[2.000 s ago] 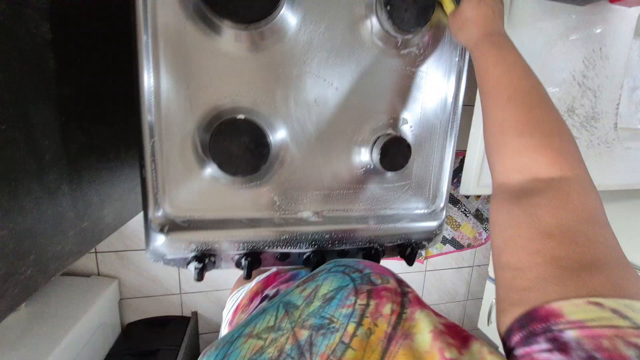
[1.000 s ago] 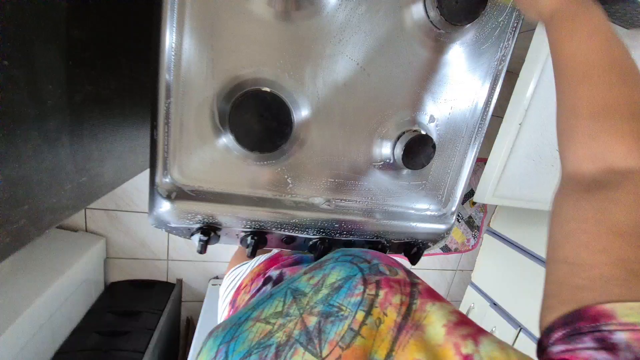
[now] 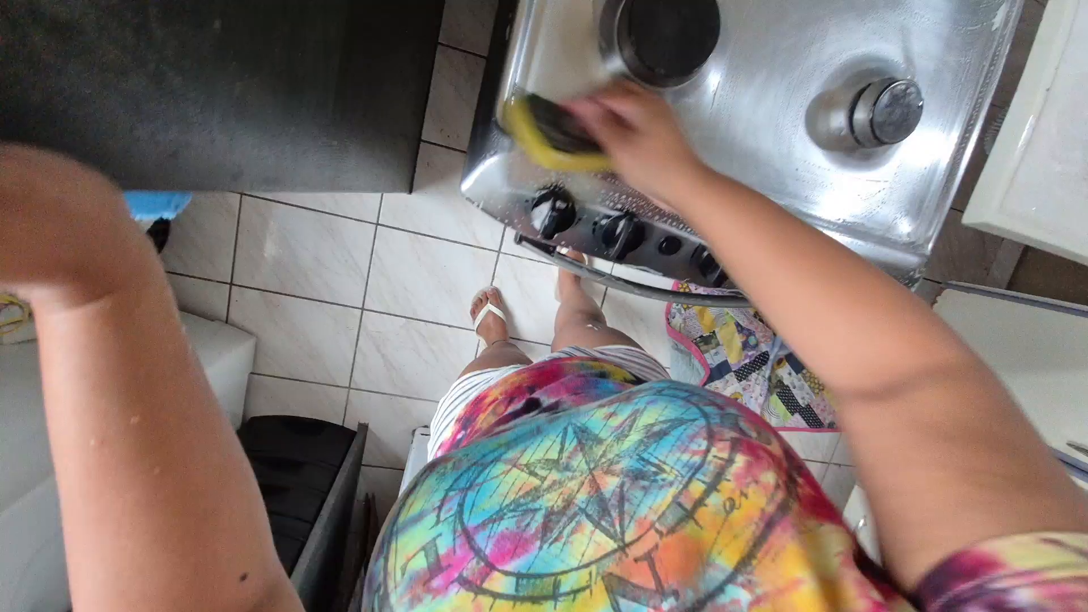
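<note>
My right hand [image 3: 633, 136] is closed around a yellow and dark scrubbing sponge [image 3: 552, 136], blurred, at the front left corner of a stainless steel gas stove top [image 3: 765, 153]. Wet droplets and suds show on the steel. Just below the sponge are the black control knobs [image 3: 552, 212] on the front panel. A large black burner [image 3: 669, 38] lies above my hand, a small burner [image 3: 888, 110] to its right. My left hand [image 3: 51, 225] is at the far left edge, blurred and partly cut off; its fingers are hidden.
A dark panel [image 3: 221, 93] fills the upper left. A white cabinet or counter edge [image 3: 1033, 144] stands at the right. Below are the oven's handle bar [image 3: 633, 280], a patchwork mat [image 3: 748, 365] on tiled floor [image 3: 306, 255], and a black slatted object [image 3: 293, 476] at lower left.
My right hand has moved from the stove's far right side to its front left corner with the sponge. My left arm has come into view. The view has shifted a lot toward the left and floor.
</note>
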